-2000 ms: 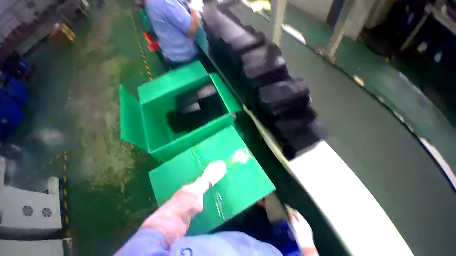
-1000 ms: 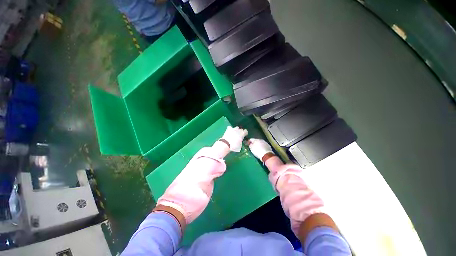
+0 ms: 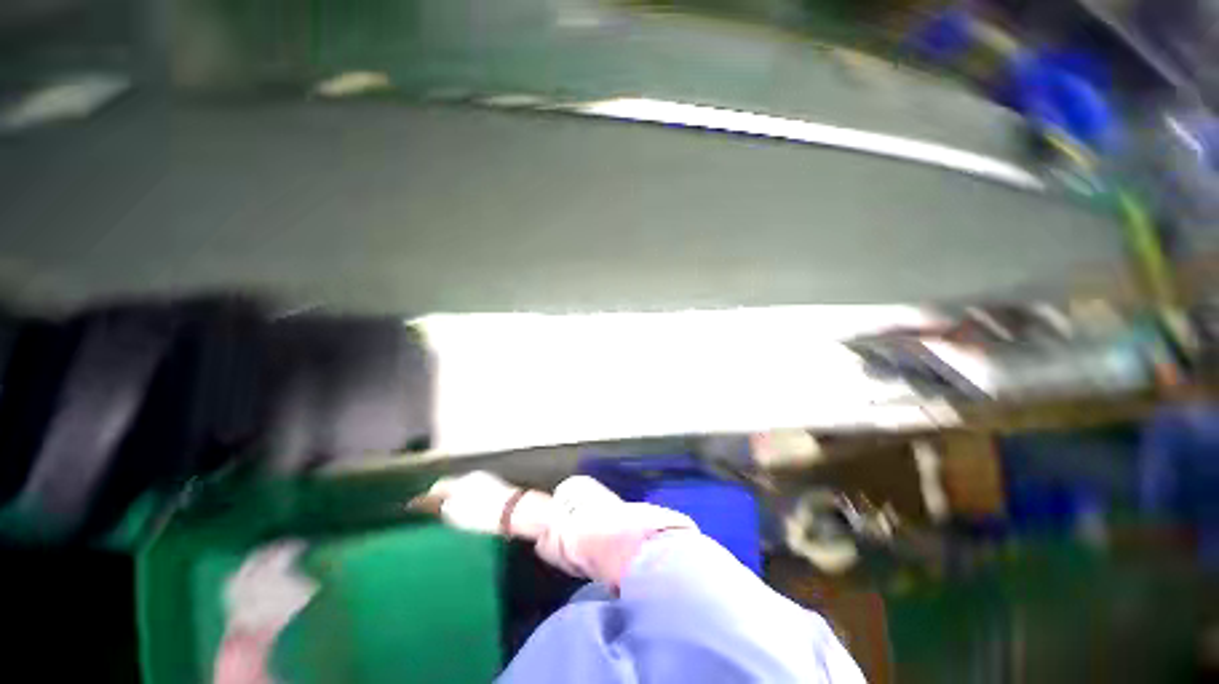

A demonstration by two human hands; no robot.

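Note:
The frame is blurred by motion. A green box (image 3: 415, 601) lies at the lower left, just below the ledge. My left hand (image 3: 272, 588), in a white glove, is over the green box; it is too blurred to tell its fingers. My right hand (image 3: 471, 504), in a white glove, is at the box's upper edge near the ledge; whether it holds anything cannot be told. Black plastic cases (image 3: 341, 388) stand in a blurred row at the left, beside the belt.
A white ledge (image 3: 642, 374) runs across the middle, with the dark green conveyor belt (image 3: 602, 221) beyond it. Blurred parts lie at the ledge's right end. A blue stool or bin (image 3: 709, 515) and brown cartons (image 3: 969, 474) are below the ledge. Blue shapes show at the upper right.
The view has swung right along the line. My hands, close together on the green box a second ago, are now apart, with the left lower and the right near the ledge.

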